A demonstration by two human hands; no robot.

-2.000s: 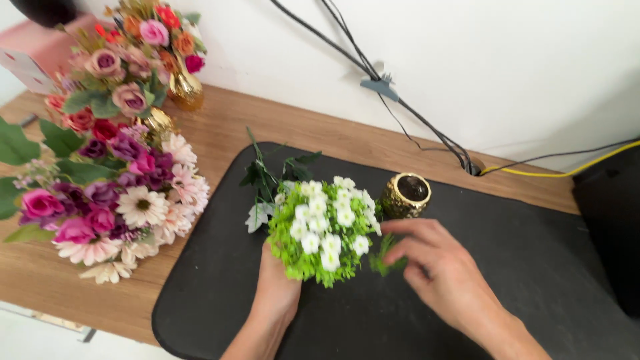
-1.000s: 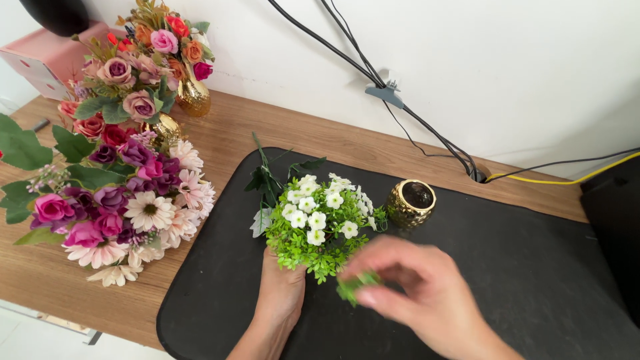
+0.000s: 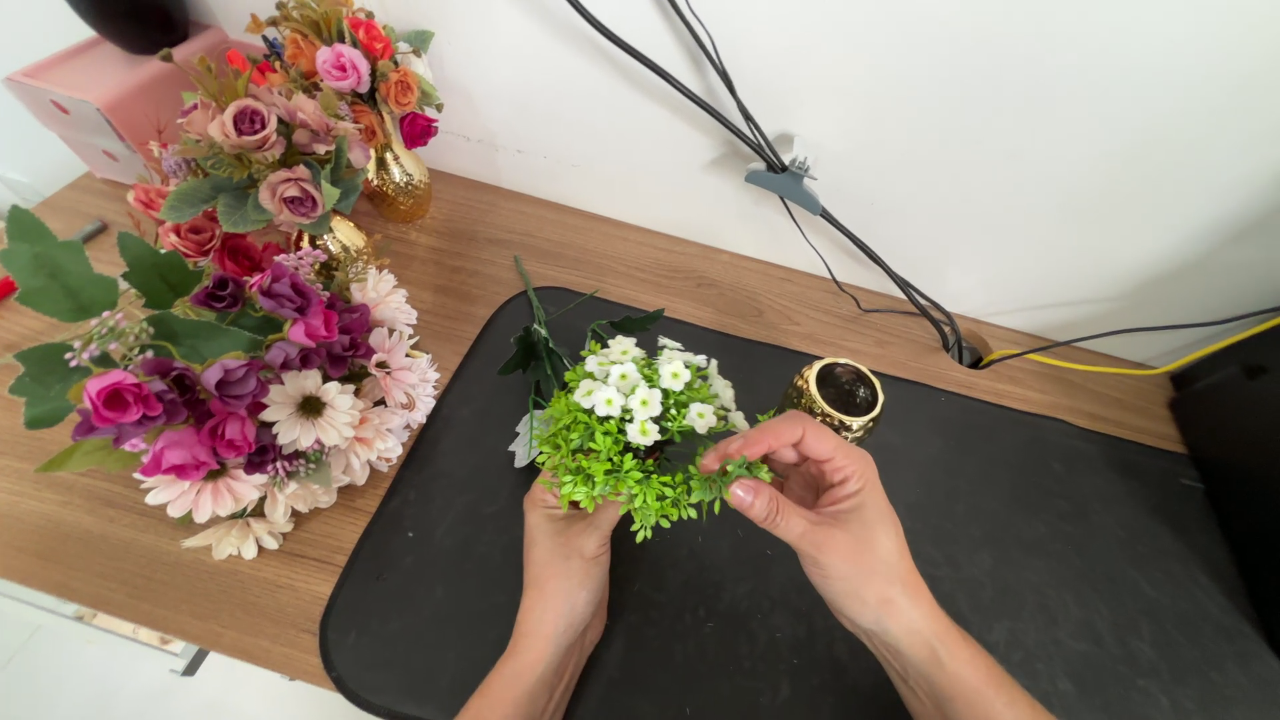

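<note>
My left hand is closed beneath a bunch of artificial white flowers and bright green foliage; its grip on the stems is hidden by the leaves. At the bunch's right edge, my right hand pinches a small green sprig between thumb and fingertips. Just behind that hand stands a small gold vase with a dark opening. Dark green artificial stems lie on the black mat, behind and left of the bunch.
Purple, pink and cream artificial flowers cover the left of the wooden desk. Behind them, rose arrangements stand in gold vases near a pink box. Black cables run down the wall; a yellow cable reaches a black object.
My right hand has brought the green sprig leftward against the edge of the white-flower bunch. My left hand still supports the bunch from below.
</note>
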